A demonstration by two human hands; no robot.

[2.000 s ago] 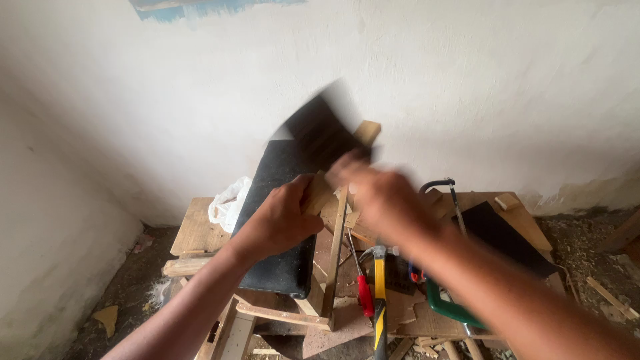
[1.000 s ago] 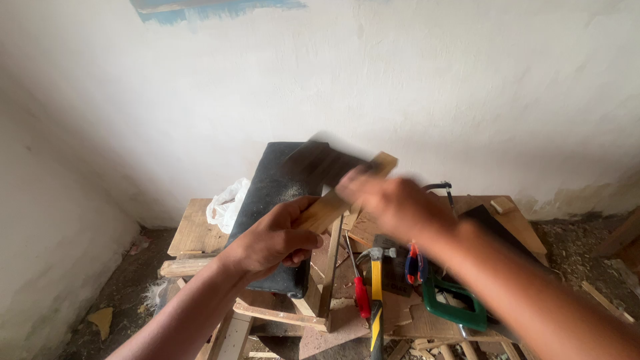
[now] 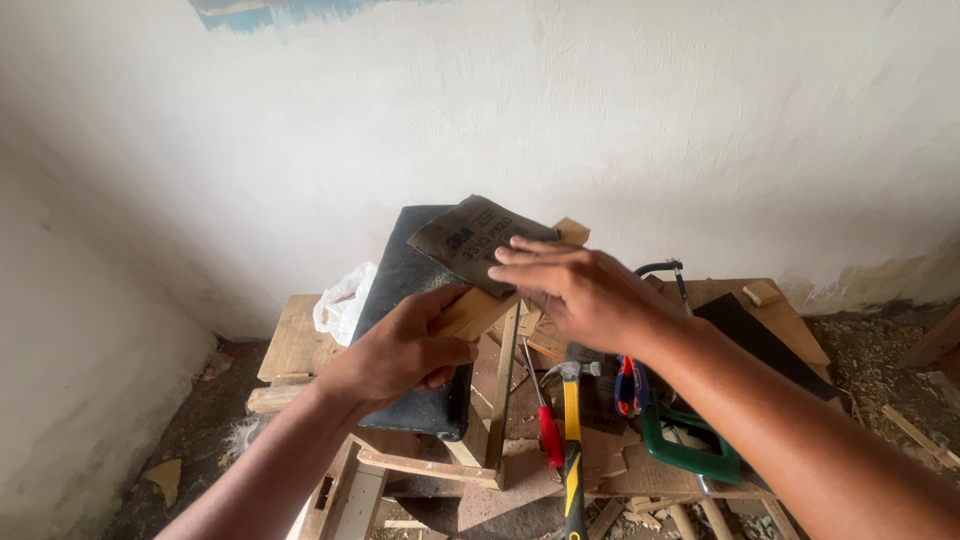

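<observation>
My left hand [image 3: 420,345] grips the near end of a light wooden piece [image 3: 474,313], its thumb and fingers wrapped round it. Over that wood lies a dark brown 3M sandpaper sheet [image 3: 472,240], printed side up. My right hand [image 3: 577,289] presses the sheet's right part onto the wood with its fingers laid flat. The wood's far end shows beyond the sheet. Below both hands is a black padded cushion [image 3: 405,262] on a wooden frame [image 3: 427,465].
On the wooden bench [image 3: 289,337] are a white plastic bag [image 3: 343,304], a red-handled screwdriver [image 3: 550,435], a yellow-and-black claw hammer [image 3: 573,420], red-and-blue-handled pliers [image 3: 630,386], a green-handled hacksaw [image 3: 690,450] and a black sheet [image 3: 757,345]. A white wall [image 3: 675,112] stands behind.
The sandpaper, blurred in both earlier frames, now shows sharply, its left part still over the cushion. My right hand's fingers, bunched earlier, are now spread flat on it. My left hand keeps hold of the wood.
</observation>
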